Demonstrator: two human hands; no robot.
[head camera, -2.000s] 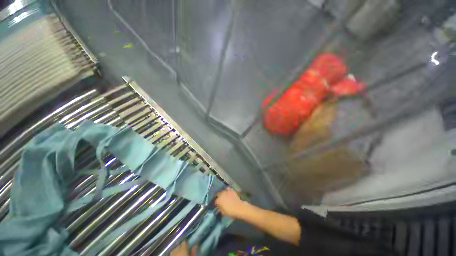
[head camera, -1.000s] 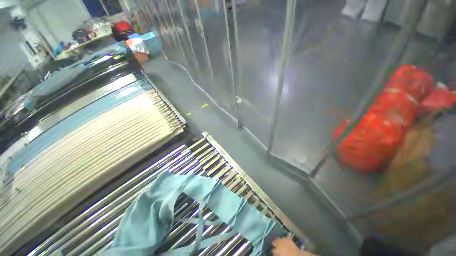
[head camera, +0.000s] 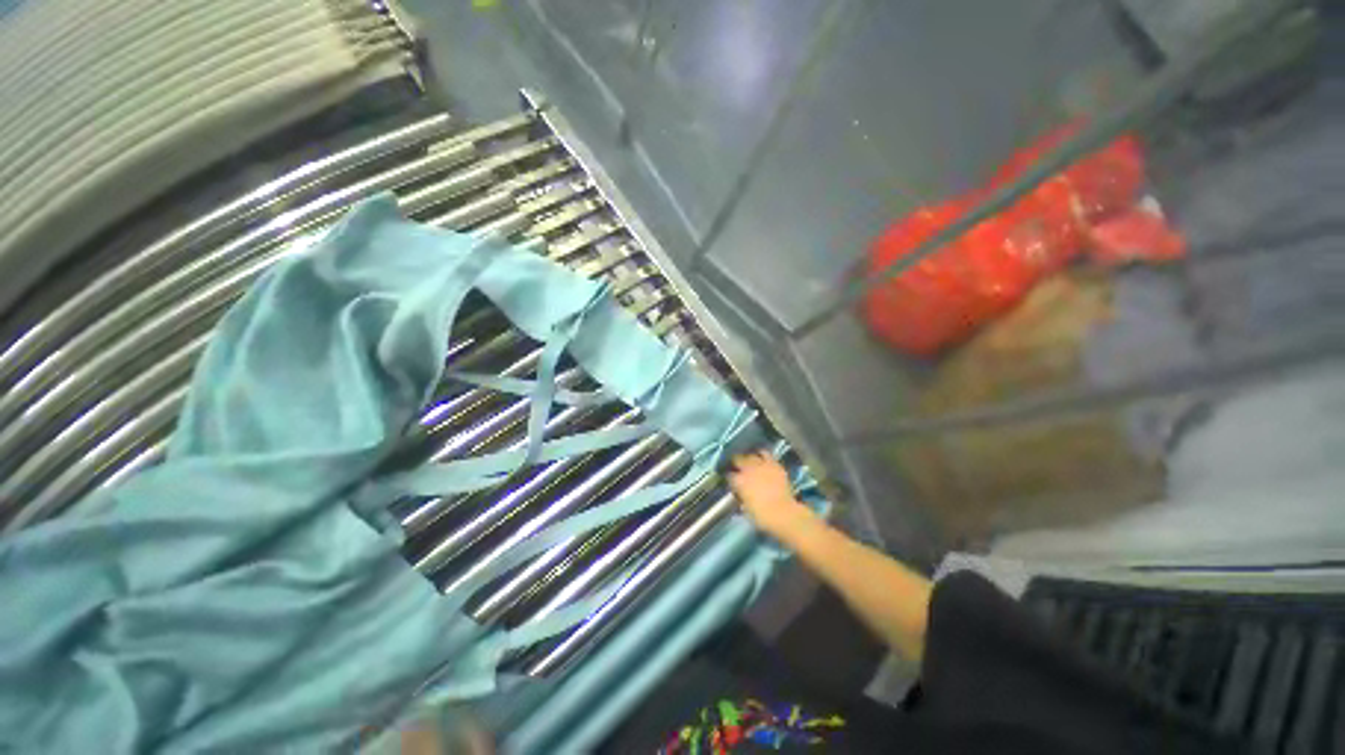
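The blue-green cloth (head camera: 280, 384) lies in a loose heap over the metal tubes (head camera: 236, 221), with narrow strips trailing across them and a flat band along the tube ends. The cloth is gathered at several spots on that band. My right hand (head camera: 763, 490) is on the gathered edge of the band near the rack end bar; its fingers are bent onto the cloth. My left hand (head camera: 443, 733) is small and blurred at the bottom edge, at the cloth; its fingers cannot be made out.
The rack end bar (head camera: 634, 229) runs diagonally along the tube ends. A neighbouring rack (head camera: 162, 133) with cream cloth is at the upper left. A clear plastic curtain (head camera: 826, 133) hangs beyond the grey floor, with a red bag (head camera: 1003, 244) behind it. Dark slats show at the lower right.
The view has swung down towards the near rack. My right hand, at the bottom edge a second ago, now shows with its forearm. My left hand has come into view at the bottom.
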